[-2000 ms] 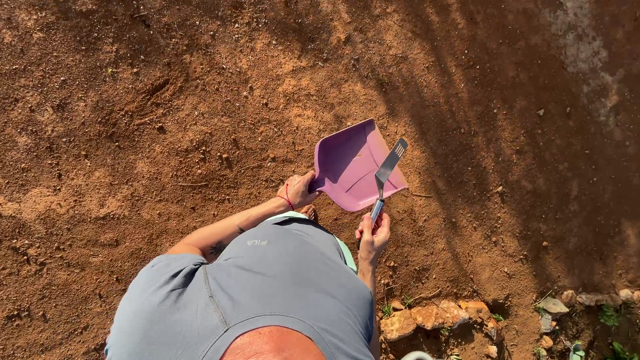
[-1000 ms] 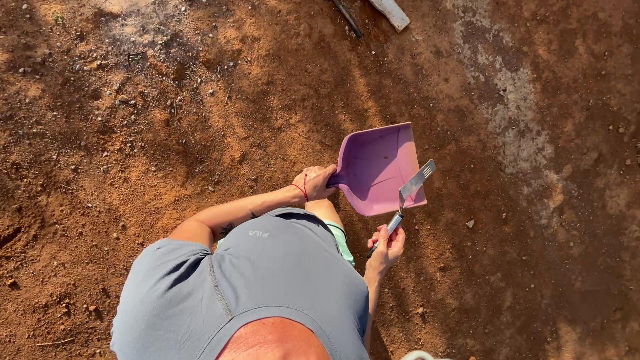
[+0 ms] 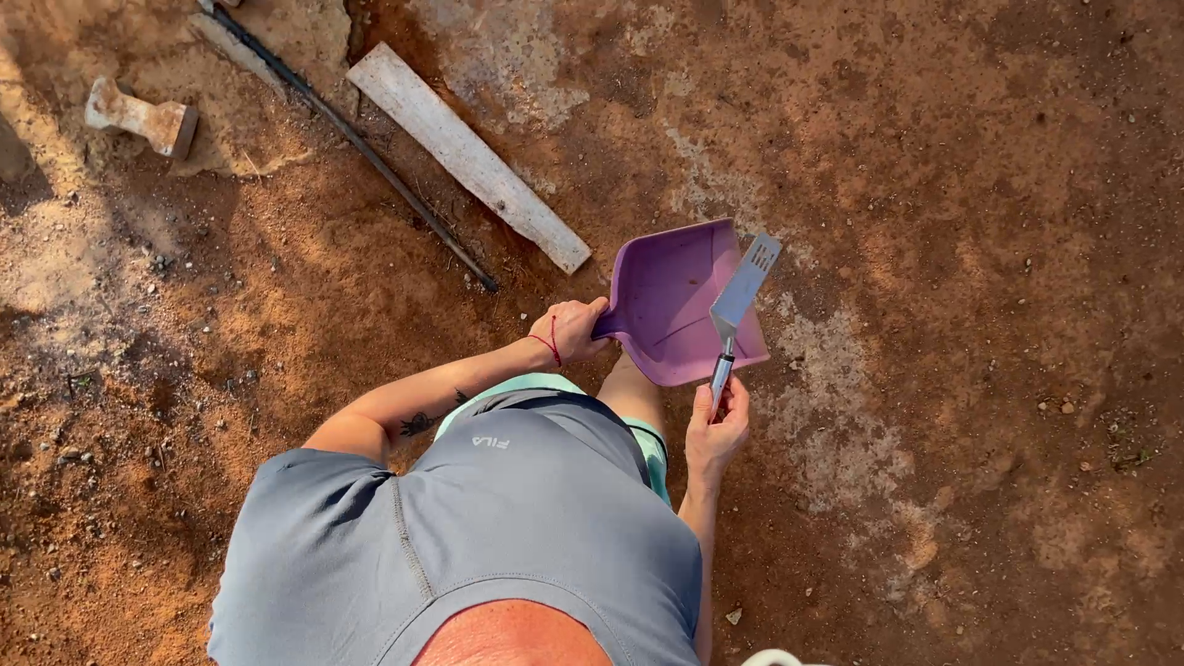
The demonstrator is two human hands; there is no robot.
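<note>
My left hand point(image 3: 572, 331), with a red string bracelet at the wrist, grips the short handle of a purple plastic dustpan point(image 3: 671, 291). The pan's wide edge faces right, and a few small specks lie in it. My right hand point(image 3: 718, 427) holds a metal slotted spatula point(image 3: 737, 294) by its silver handle. Its serrated-edged blade points up and overlaps the right part of the dustpan in this view; whether the two touch I cannot tell.
Reddish packed dirt point(image 3: 971, 277) spreads all around. At the upper left lie a pale flat board point(image 3: 472, 157), a long dark rod point(image 3: 356, 139) and a dirty white-brown block point(image 3: 143, 117) on a stone slab. Part of a white rounded object point(image 3: 771, 658) shows at the bottom edge.
The view has shifted over the ground; the stone border has left it, and the board, rod and block now show. Both hands keep hold of the dustpan and spatula.
</note>
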